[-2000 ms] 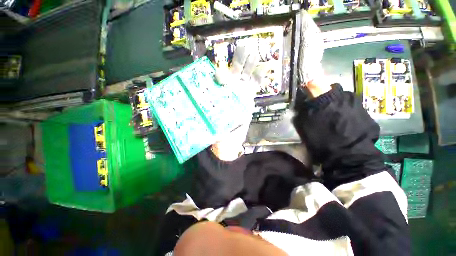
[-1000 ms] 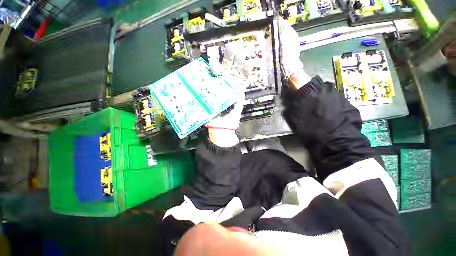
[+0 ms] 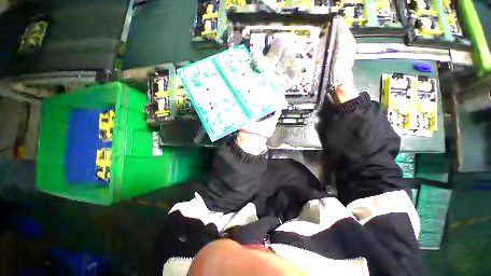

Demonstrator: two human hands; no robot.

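My left hand (image 3: 264, 126), in a white-grey glove, holds a twin circuit board (image 3: 229, 91) tilted, with its pale teal underside up. The board hides part of the hand. Gloved fingers also show over the populated board (image 3: 307, 67) in the black carrier (image 3: 293, 107). Whether they touch it cannot be told. My right hand (image 3: 344, 56), also gloved, lies along the carrier's right side and grips its edge; its fingertips are hard to make out.
Green tote (image 3: 121, 145) at left, with blue liner (image 3: 81, 143) and yellow-topped boards. Loaded carrier (image 3: 160, 97) beside the tote. Yellow-topped twin board (image 3: 409, 105) and blue stick (image 3: 422, 68) on the bench at right. Loaded carriers (image 3: 371, 15) along the conveyor. Teal boards (image 3: 432, 215) low at right.
The view has shifted. The held board has moved from lower left closer over the carrier's left side. Both hands keep their hold.
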